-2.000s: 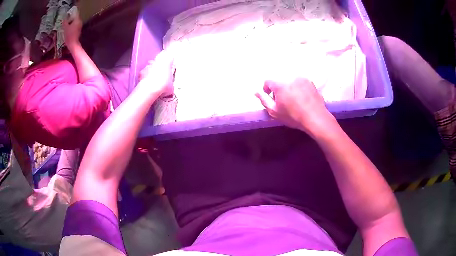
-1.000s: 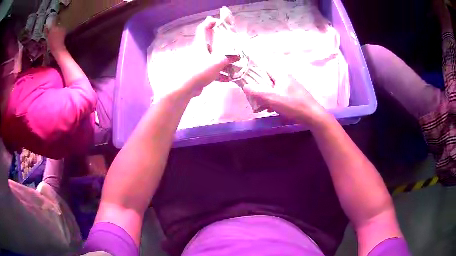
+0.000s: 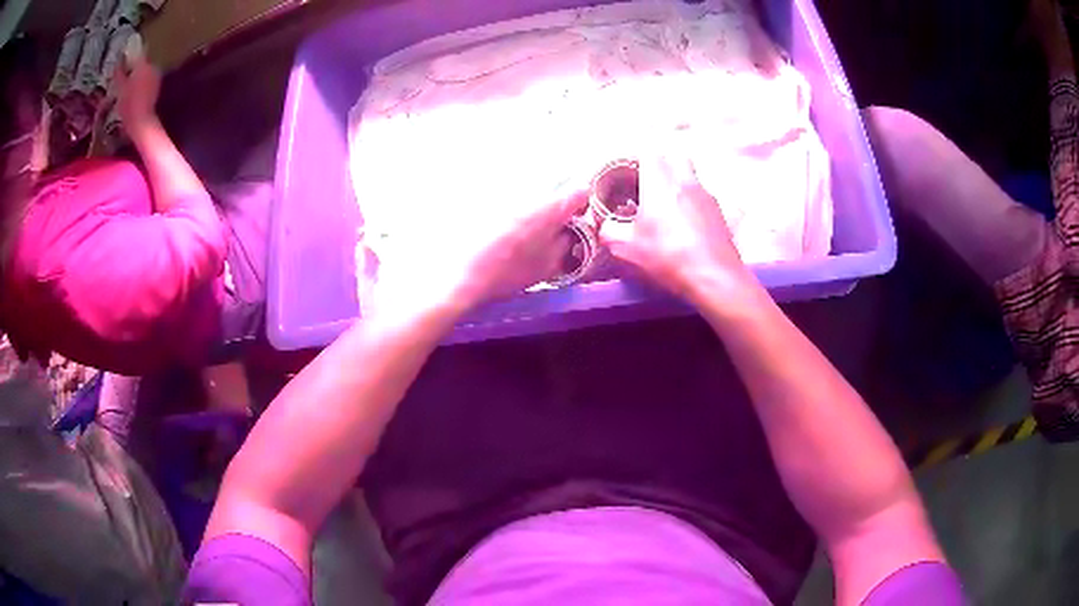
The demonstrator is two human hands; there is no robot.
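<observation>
Two hollow rolls show their round dark open ends side by side over the front of the purple-looking bin (image 3: 878,225). My left hand (image 3: 521,251) is closed around the lower-left roll (image 3: 576,252). My right hand (image 3: 674,225) holds the upper-right roll (image 3: 616,192). The rolls touch or nearly touch at their rims. Glare hides the fingers and the roll sides in part. A creased white sheet (image 3: 473,130) covers the bin floor below the hands and is overexposed in the middle.
A person in a pink head covering (image 3: 112,260) sits close at the left, one hand at a row of rolls (image 3: 89,59) on the tan table (image 3: 219,26). Another person's leg and checked cloth (image 3: 1041,296) are at the right. Hazard tape (image 3: 976,442) lies on the floor.
My hands came together over the bin from its left and front sides. Since a second ago they moved lower, and two round roll ends now face up between them.
</observation>
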